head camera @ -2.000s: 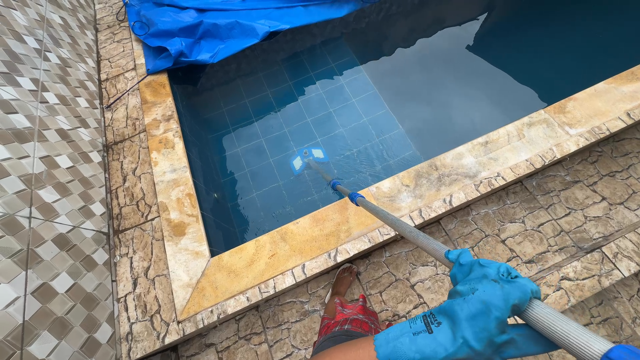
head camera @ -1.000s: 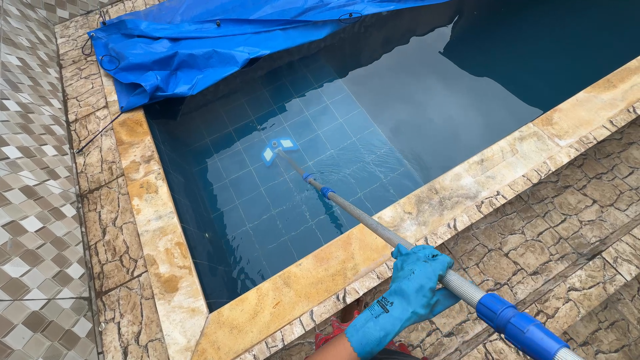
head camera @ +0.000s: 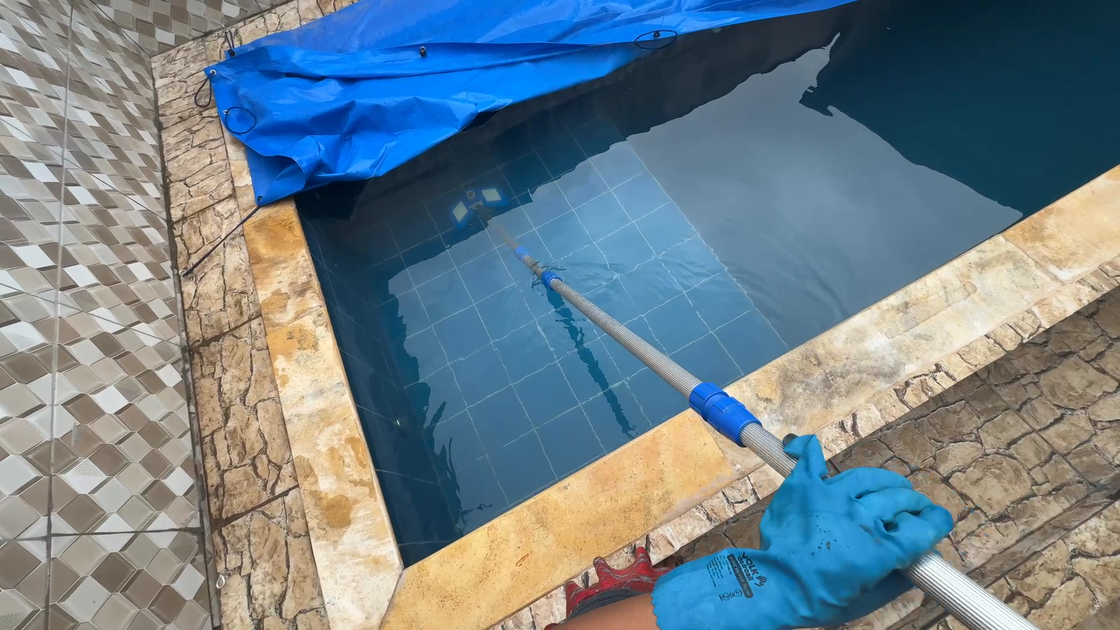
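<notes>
My left hand [head camera: 844,534], in a long blue rubber glove, is closed around a ribbed grey telescopic pole [head camera: 630,341] at the lower right. Just beyond the hand, the pole carries a blue locking collar [head camera: 724,413], above the stone edge. From there it runs up and left into the pool water [head camera: 560,376]. At its far end, underwater, sits a blue cleaning head [head camera: 477,206] with two pale patches, over the tiled floor near the tarp. The pole's near end leaves the frame at the bottom right. My right hand is out of view.
Yellowish stone coping [head camera: 560,525] borders the pool. A crumpled blue tarp [head camera: 350,105] with cord loops lies over the far left corner. Diamond-patterned wall tiles [head camera: 114,350] stand at left. Stone-patterned paving [head camera: 997,464] surrounds the coping. Red patterned fabric [head camera: 617,582] shows beside my forearm.
The cleaning head has moved away, closer to the tarp. The large blue collar, which was on the near side of my left hand one second ago, is now beyond it.
</notes>
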